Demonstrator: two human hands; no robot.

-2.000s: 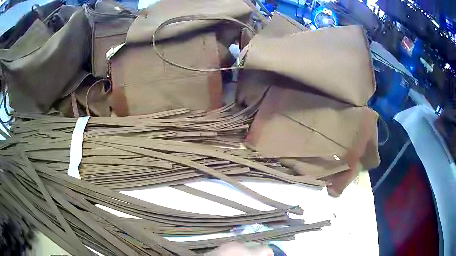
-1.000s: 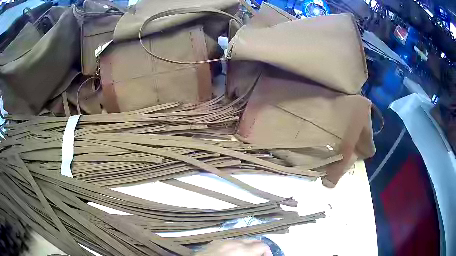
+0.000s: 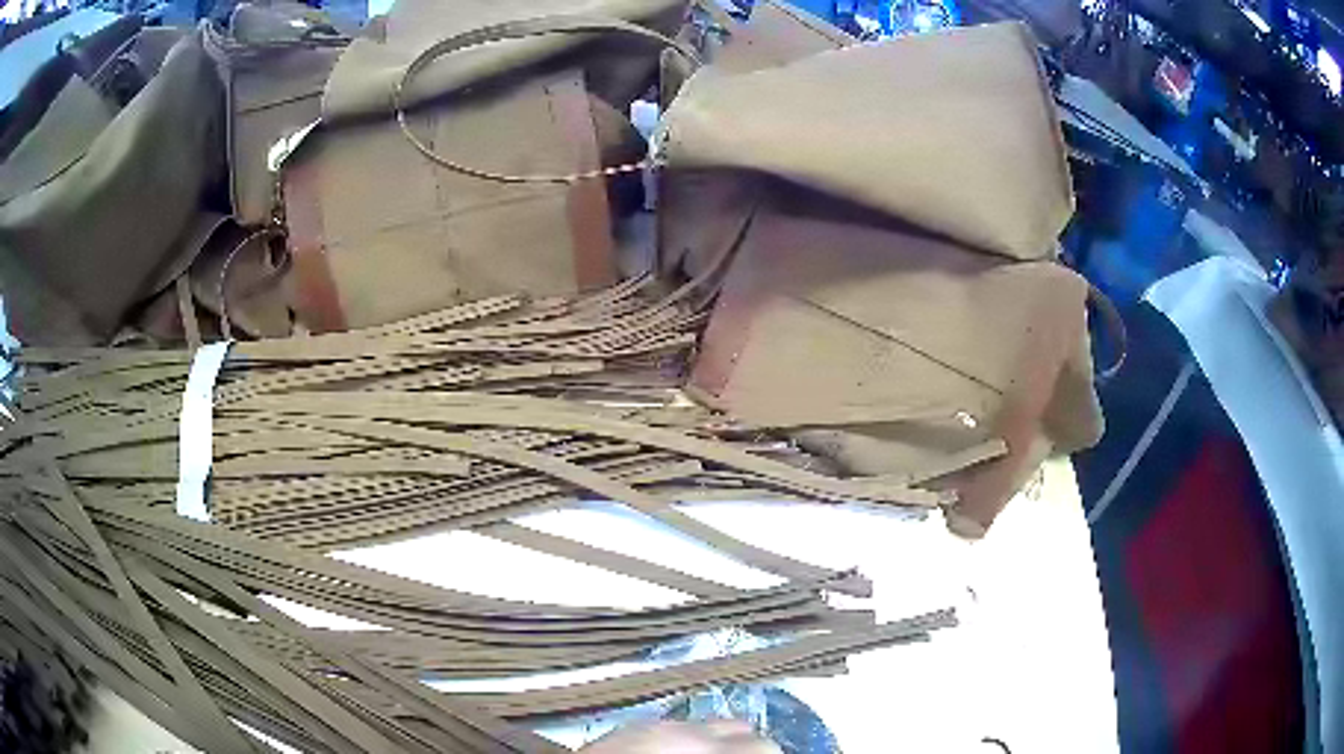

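Many loose brown straps (image 3: 590,597) fan across the lower left, their free ends pointing right. Behind them lies a thick strap bundle (image 3: 369,420) with a white band (image 3: 201,427) wrapped crosswise near its left part. A hand, probably my right hand (image 3: 681,740), shows only as a blurred strip of skin at the bottom edge, below the strap ends; its fingers and any grip are cut off. A shiny round grey-blue thing (image 3: 799,719), unclear, lies at its right side. My left hand is not in view.
Brown handbag bodies (image 3: 884,140) are heaped behind the straps. A bright white sheet (image 3: 1017,633) lies under the straps, with a small dark curved scrap (image 3: 996,744) on it. A white-covered table (image 3: 1253,354) with red beneath stands right. Something dark and fuzzy is at lower left.
The view has shifted, so bags and straps sit slightly higher and further left. The hand shows lower at the edge, more of the round shiny thing shows, and the dark scrap has come into view.
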